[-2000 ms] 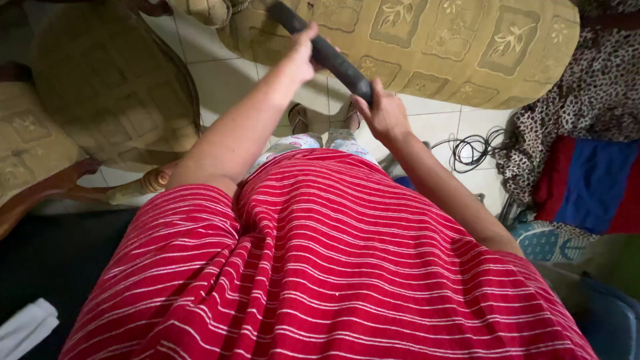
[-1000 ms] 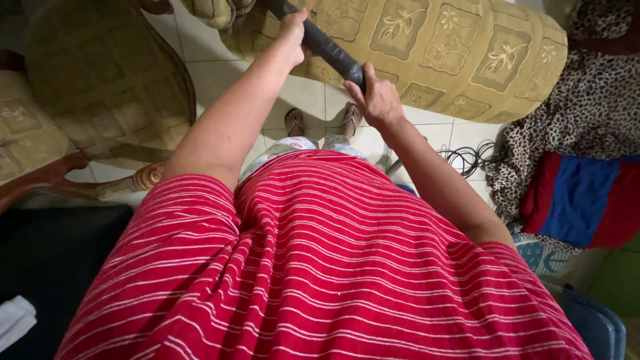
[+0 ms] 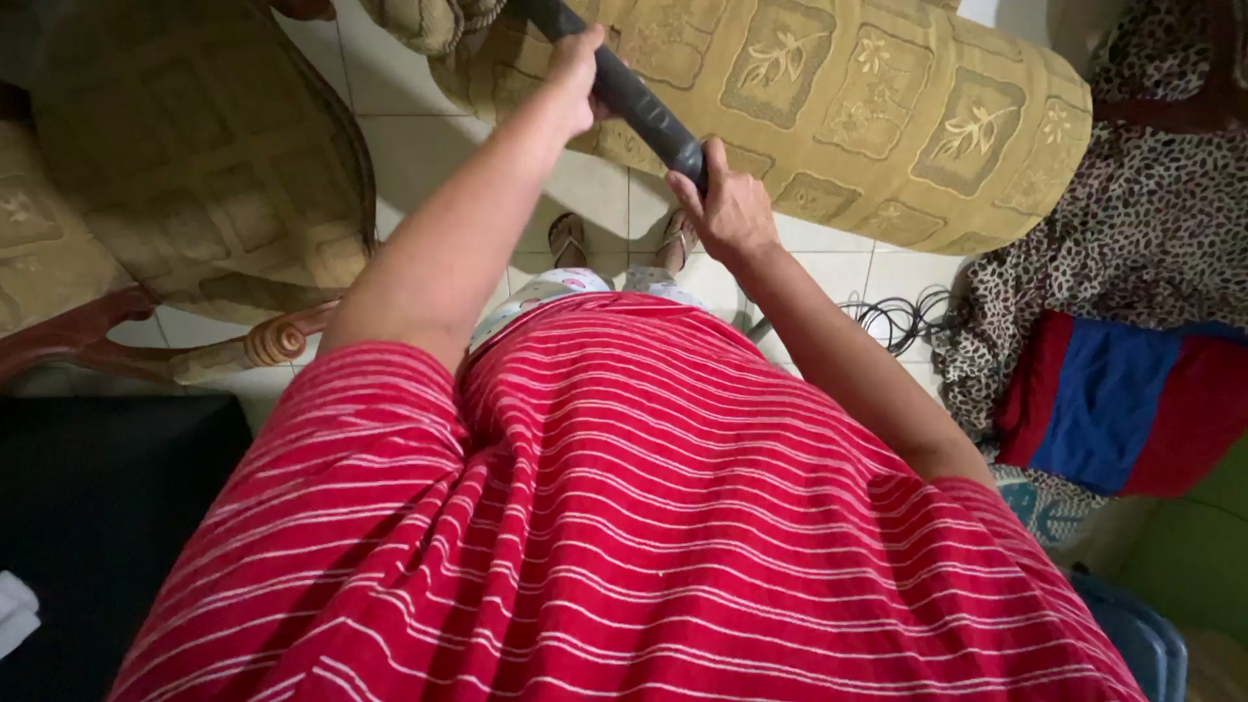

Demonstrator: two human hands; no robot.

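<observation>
A thick black tube (image 3: 639,107), likely a vacuum cleaner's wand, runs slantwise over the edge of a sofa covered in gold patterned fabric (image 3: 858,88). My left hand (image 3: 582,83) is closed around its middle part. At the tube's lower right end, my right hand (image 3: 726,205) grips it, with the thumb and a finger on either side. The tube's upper end goes out of the frame at the top, so what it reaches is hidden. Part of the tube's lower end lies hidden behind my right fingers.
A carved wooden armchair (image 3: 278,341) with a patterned cushion stands at left, above a black surface (image 3: 107,487). Black cable (image 3: 902,317) lies coiled on the tiled floor at right. Beyond it are leopard-print fabric (image 3: 1170,205) and a red and blue cloth (image 3: 1111,400). My sandalled feet are below the sofa.
Both hands stay on the black tube. Since the earliest frame, my left hand and the tube have shifted slightly up and to the left relative to my body.
</observation>
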